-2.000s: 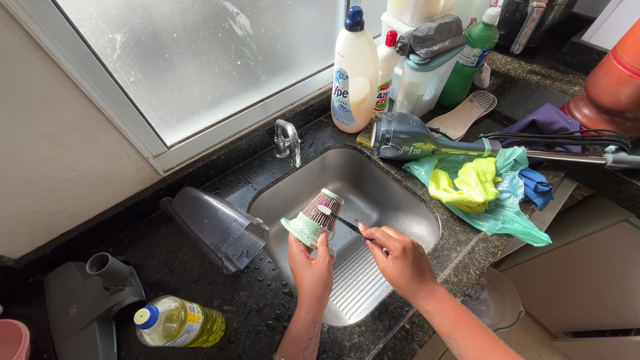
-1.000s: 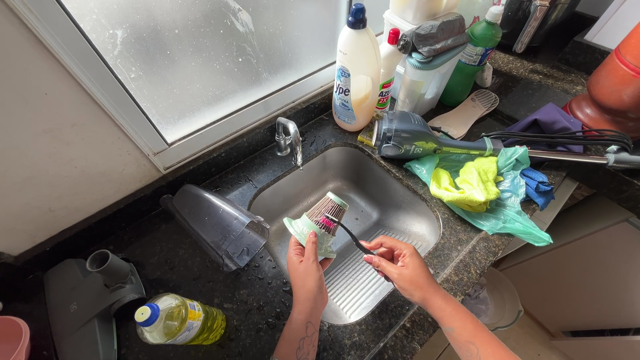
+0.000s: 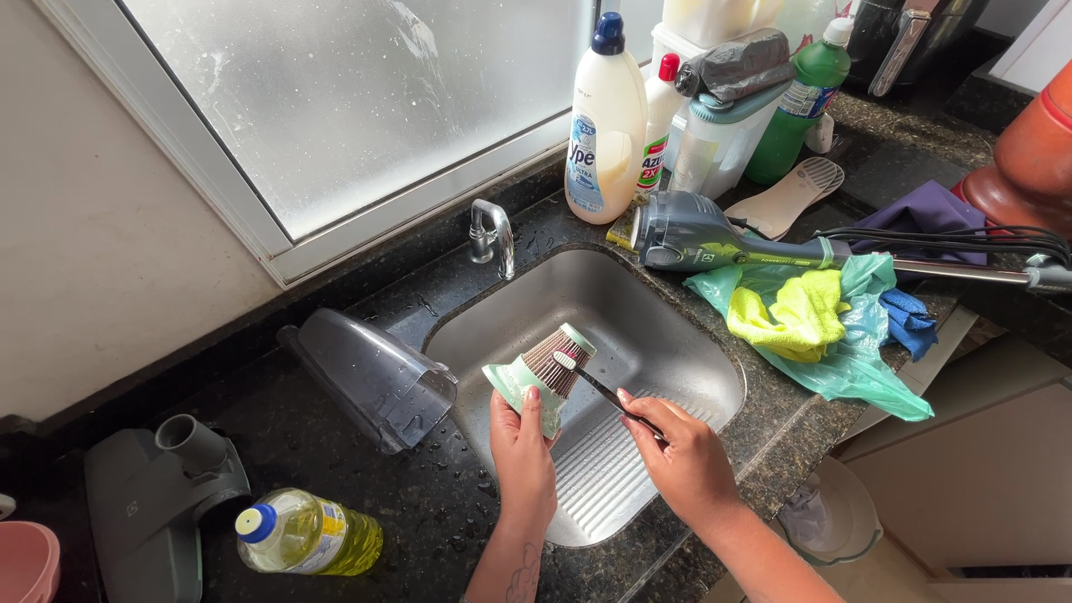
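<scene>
Over the stainless steel sink (image 3: 670,335), my left hand (image 3: 523,456) holds a pleated vacuum cleaner filter (image 3: 548,368) by its pale green rim, with the narrow end tilted up and to the right. My right hand (image 3: 678,452) grips the dark handle of a toothbrush (image 3: 603,389). The brush head lies against the pleats, so its bristles are mostly hidden. Behind the filter is the chrome faucet (image 3: 494,239), with no water stream visible now. A transparent grey vacuum dust container (image 3: 373,377) lies on the counter left of the sink.
A vacuum floor head (image 3: 151,502) and a bottle of yellow liquid (image 3: 310,533) are at the lower left. Right of the sink lie a handheld vacuum body (image 3: 720,239), a green plastic bag (image 3: 871,368) and a yellow cloth (image 3: 791,318). A white detergent bottle (image 3: 607,126) stands behind.
The toothbrush has shifted over the filter's pleats, and its handle angle has changed. Both hands keep their holds. The water seen at the faucet earlier no longer shows.
</scene>
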